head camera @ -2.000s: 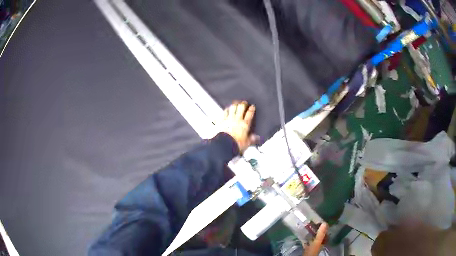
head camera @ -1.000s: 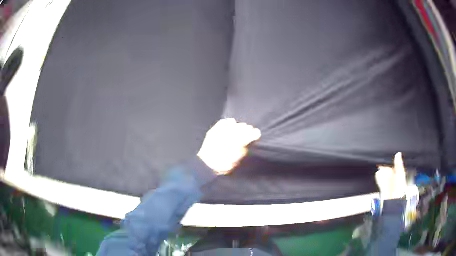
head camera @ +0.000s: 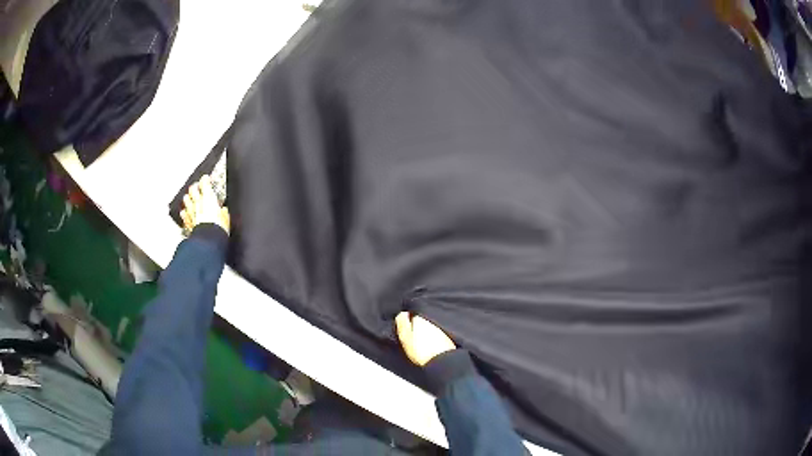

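Observation:
Black cloth (head camera: 552, 178) covers most of the white-topped table in front of me, with soft folds running from my right hand. My right hand (head camera: 423, 338) pinches the cloth near the front edge and bunches it there. My left hand (head camera: 205, 207) lies at the left end of the cloth, over its dark corner. A short pale, speckled bar (head camera: 220, 178) shows beside its fingers, partly covered by cloth. Whether my left fingers grip the bar or cloth is not clear.
A crumpled dark fabric bundle (head camera: 93, 71) lies on the white table top (head camera: 200, 67) at the far left. The table's front edge runs diagonally below my hands. Scraps litter the green floor (head camera: 80, 236). Coloured items stand at the top right.
The view has swung left; rail and cutter are out of view. My left hand has moved to the cloth's left end. My right hand now grips cloth near the front edge, which is more rumpled.

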